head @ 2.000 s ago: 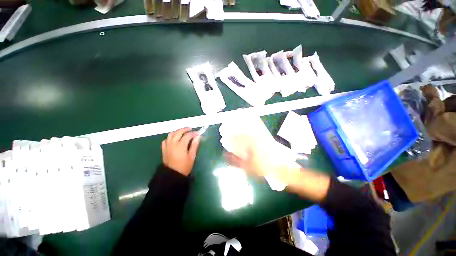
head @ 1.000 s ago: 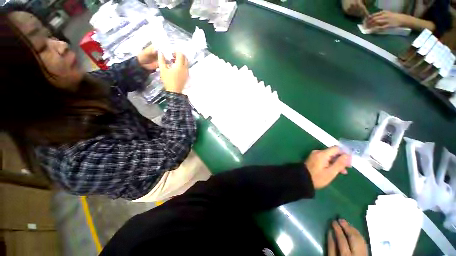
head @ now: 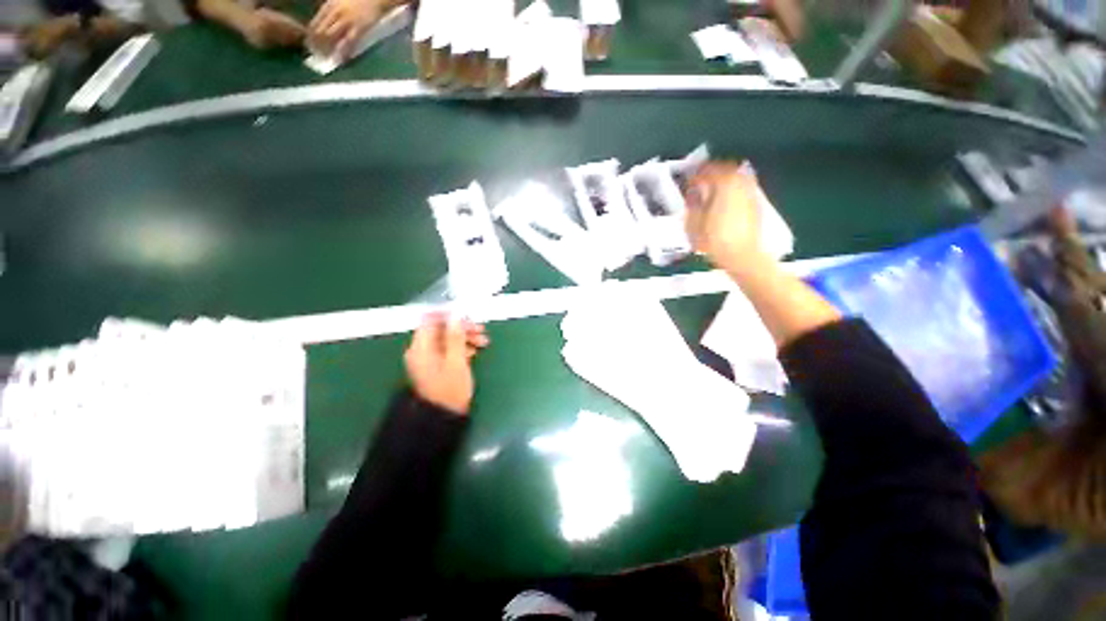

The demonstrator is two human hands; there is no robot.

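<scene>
Several part-packed units (head: 471, 251), white sleeves with a dark item in the middle, lie in an uneven row beyond the whitish rail (head: 364, 323). My left hand (head: 444, 362) is at the rail below the leftmost unit, with thumb and fingers near its clear bag end; whether it pinches the film is unclear. My right hand (head: 725, 216) reaches over the rail to the right end of the row. It is blurred and covers part of a unit, so its grip is hidden. A fanned stack of white inserts (head: 661, 386) lies on the green bench between my arms.
Smaller white cards (head: 746, 343) lie beside the stack, partly behind my right forearm. A blue bin (head: 940, 318) with clear pieces is at right. White product boxes (head: 158, 425) overlap at left. Another person's hands (head: 346, 24) work across the line beside brown-and-white boxes (head: 497, 46). Another person's sleeve is at right.
The view has swung back right from the left neighbour. My right hand has moved over the rail to the units' right end. My left hand remains at the rail by the leftmost unit.
</scene>
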